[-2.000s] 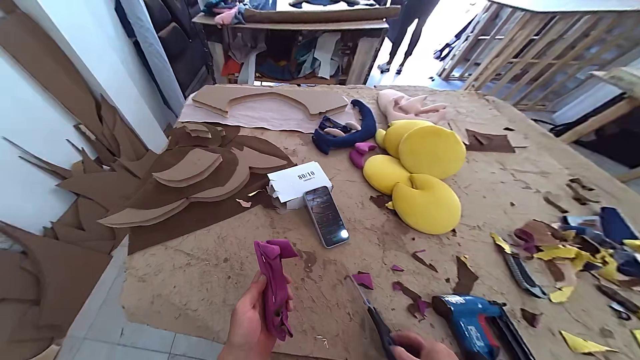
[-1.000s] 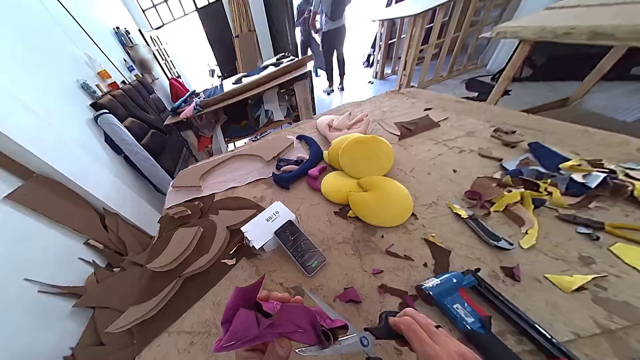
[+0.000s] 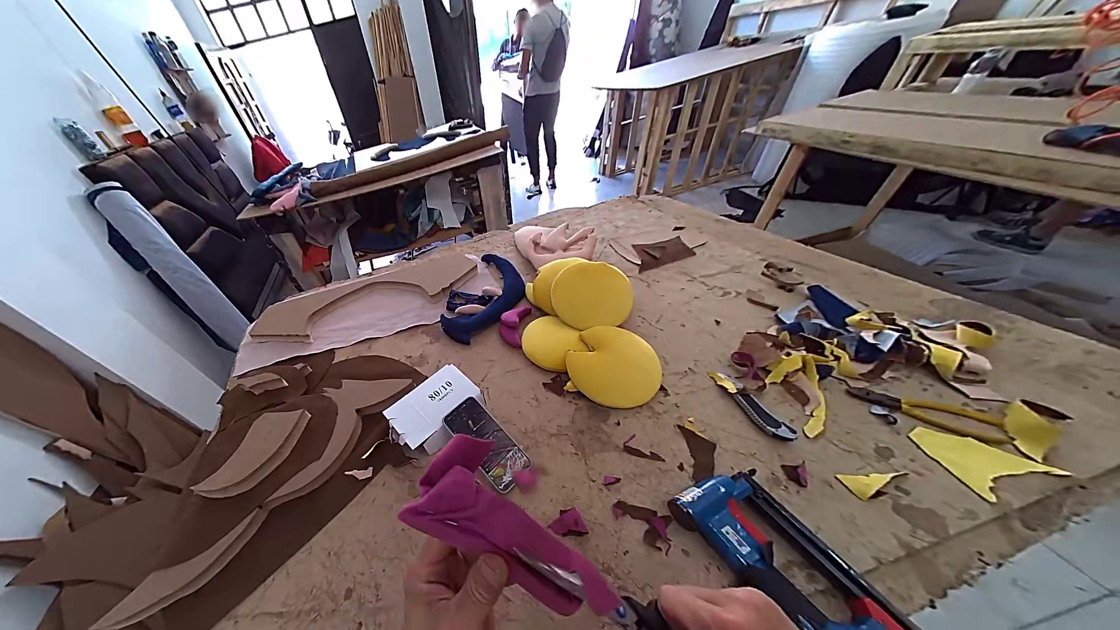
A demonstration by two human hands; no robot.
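My left hand (image 3: 457, 584) pinches a piece of magenta fabric (image 3: 494, 525), folded over and upright, near the bottom of the view. From the right, my right hand (image 3: 722, 608) holds scissors (image 3: 626, 611) by their dark handle, and the blades lie along the fabric, partly hidden by it. A smartphone (image 3: 487, 444) lies just behind the fabric, leaning on a white box (image 3: 431, 404). To the right of the fabric a blue staple gun (image 3: 731, 525) rests on the worktable (image 3: 612, 455). Small magenta and brown scraps lie between them.
Yellow padded rounds (image 3: 614, 367) and a navy curved piece (image 3: 492, 306) lie mid-table. Brown cut pieces (image 3: 254, 446) cover the left side. At right are a utility knife (image 3: 757, 407), pliers (image 3: 927, 414) and fabric scraps (image 3: 822, 350). A person (image 3: 544, 87) stands beyond the table.
The scissors have moved left to the magenta fabric since the oldest frame. The fabric now stands more upright than one second ago. The view has swung toward the right of the room.
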